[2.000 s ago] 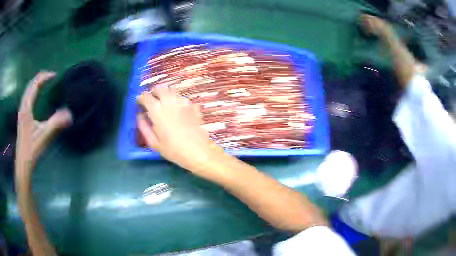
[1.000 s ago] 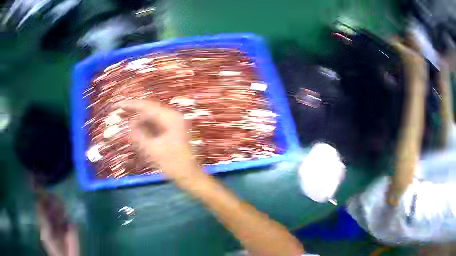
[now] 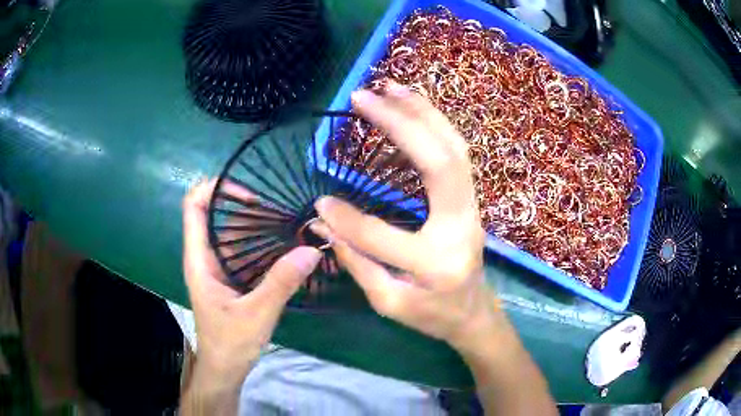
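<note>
A black round fan grille [image 3: 268, 175] is held above the green bench, in front of the blue parts tray [image 3: 646, 244]. My left hand [image 3: 240, 284] grips its lower left side, thumb near the hub. My right hand [image 3: 431, 219] is over its right side, with fingertips at the hub on a thin copper trim ring [image 3: 315, 233]. The ring lies at the hub; whether it is fully seated cannot be told. The tray is heaped with copper rings [image 3: 520, 138].
A nested stack of black grilles [image 3: 252, 57] stands behind the held grille. Ringed grilles [image 3: 668, 248] lie right of the tray. A white plastic piece [image 3: 615, 351] is near the tray's corner. A person's forearm [image 3: 715, 370] shows at the lower right.
My right hand has left the heaped rings and is now at the grille's hub with a ring. My left hand now holds a grille. The view has turned, with the tray now at upper right.
</note>
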